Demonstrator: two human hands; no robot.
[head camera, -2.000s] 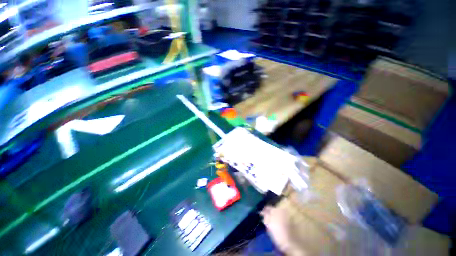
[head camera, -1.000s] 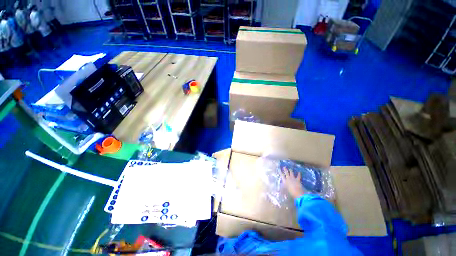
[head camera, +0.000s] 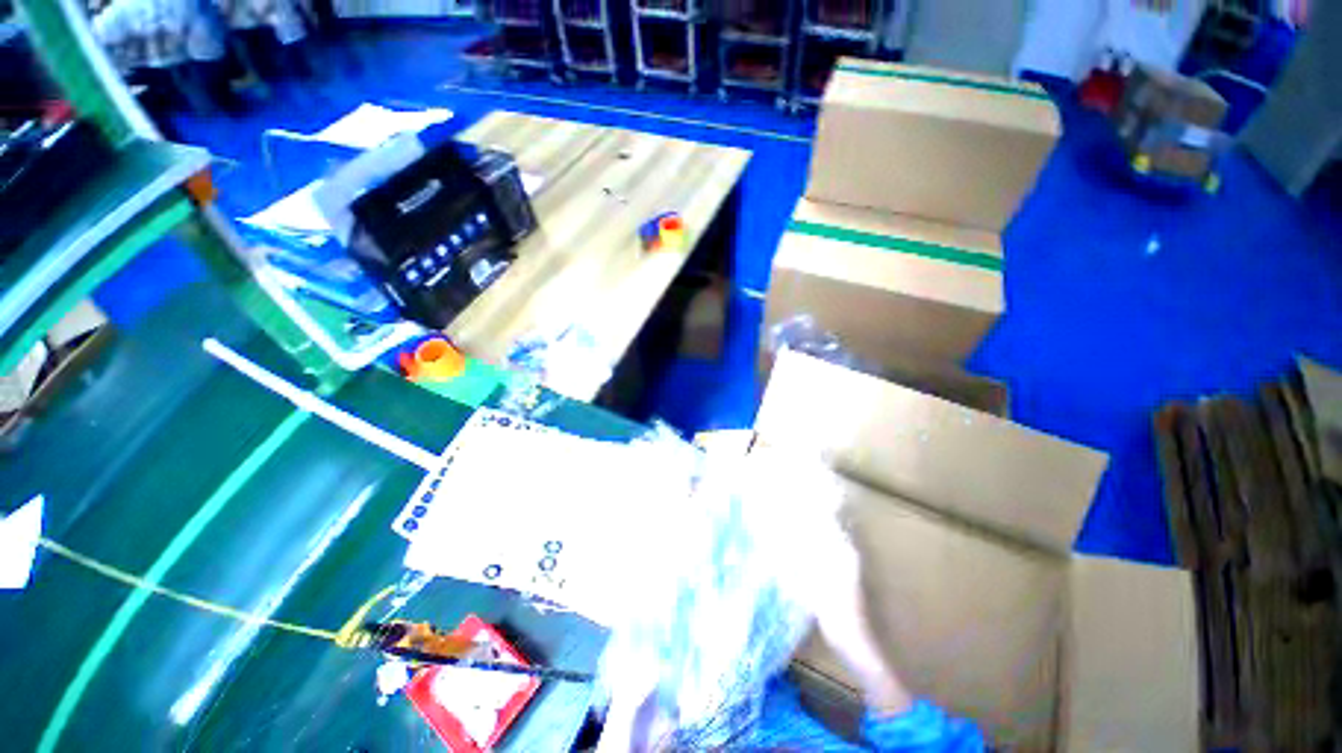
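Note:
A shiny, crinkled clear plastic bag (head camera: 721, 581) is held up in front of me, above the bench edge and the open carton's left side. Glare and blur hide what is inside it. My right hand (head camera: 842, 611) grips the bag's right side, with a blue sleeve below. My left hand (head camera: 633, 714) is at the bag's lower left, blurred and partly cut off by the bottom edge. The open brown carton (head camera: 957, 611) stands to the right with its flaps spread; a bare cardboard surface shows inside.
A white sticker sheet (head camera: 537, 508) lies on the green bench (head camera: 192, 515) left of the bag. An orange screwdriver (head camera: 427, 641) lies over a red tray (head camera: 493, 706). Behind are a wooden table (head camera: 589, 191), stacked closed cartons (head camera: 898, 280) and, far right, flattened cardboard (head camera: 1236, 500).
My right hand has moved left out of the carton, bringing the bag up over the bench edge. My left hand has come into view at the bag. The view has shifted left.

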